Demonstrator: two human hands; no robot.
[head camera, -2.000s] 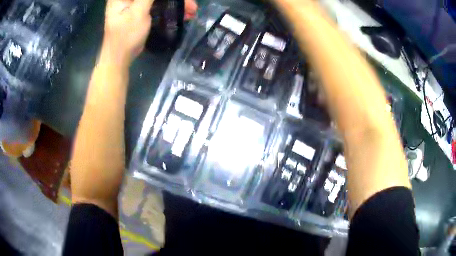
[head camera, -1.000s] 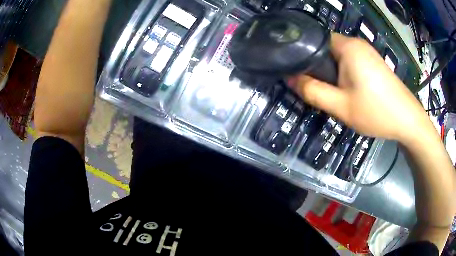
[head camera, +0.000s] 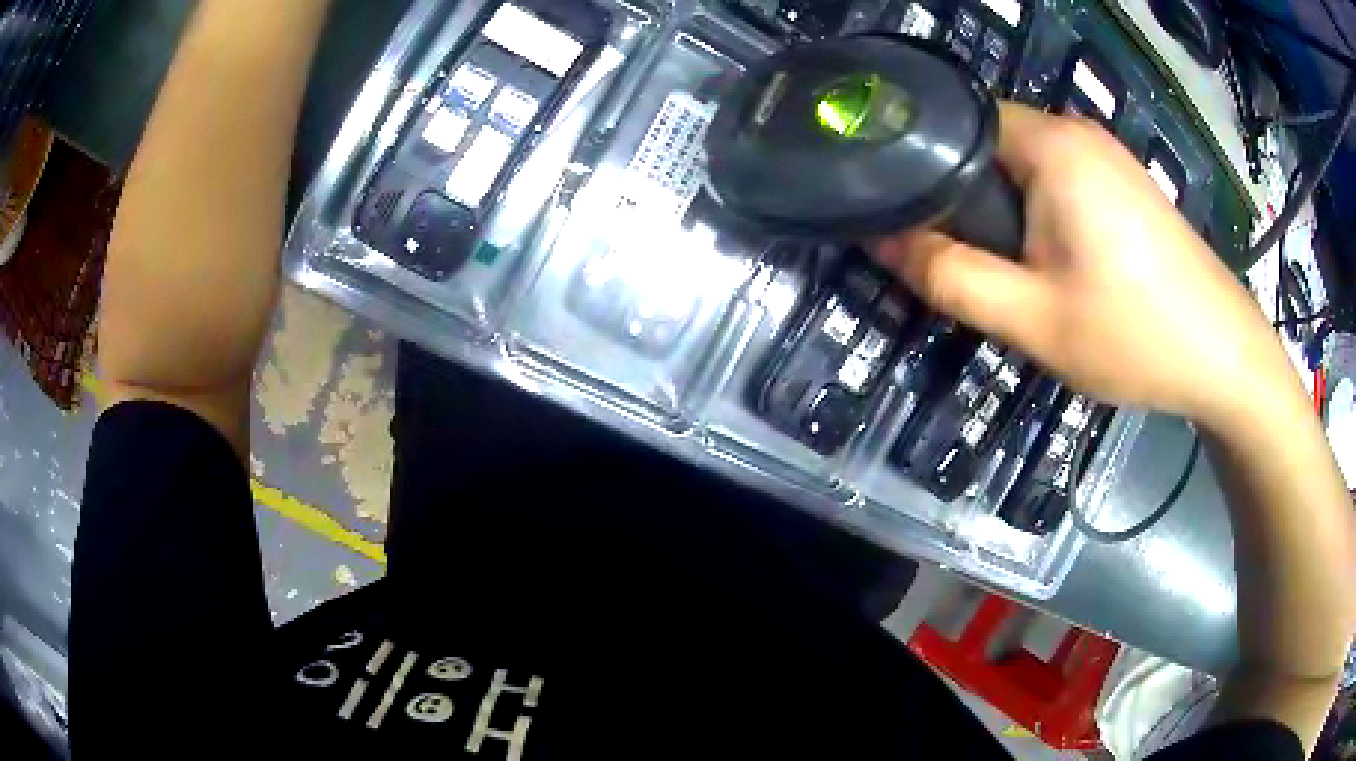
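My right hand (head camera: 1063, 260) is closed around the handle of a black barcode scanner (head camera: 848, 141), whose green light is lit. The scanner is above a clear blister tray (head camera: 521, 364), over a pocket without a device. A white barcode label (head camera: 672, 141) shows in that pocket. A black handheld device (head camera: 476, 134) lies in the pocket to its left, with white labels on it. More black devices lie in the pockets to the right. My left forearm shows at the left; my left hand is cut off by the top edge.
A thin black cable (head camera: 1142, 523) loops at the tray's right. A red plastic stool (head camera: 1011, 666) stands below the bench at the lower right. A white ledge (head camera: 1190, 82) with dark cables runs along the upper right.
My right hand has come into view holding the scanner over the tray. The scanner's green light has come on. The red beam on the label is gone. My left hand has left the view.
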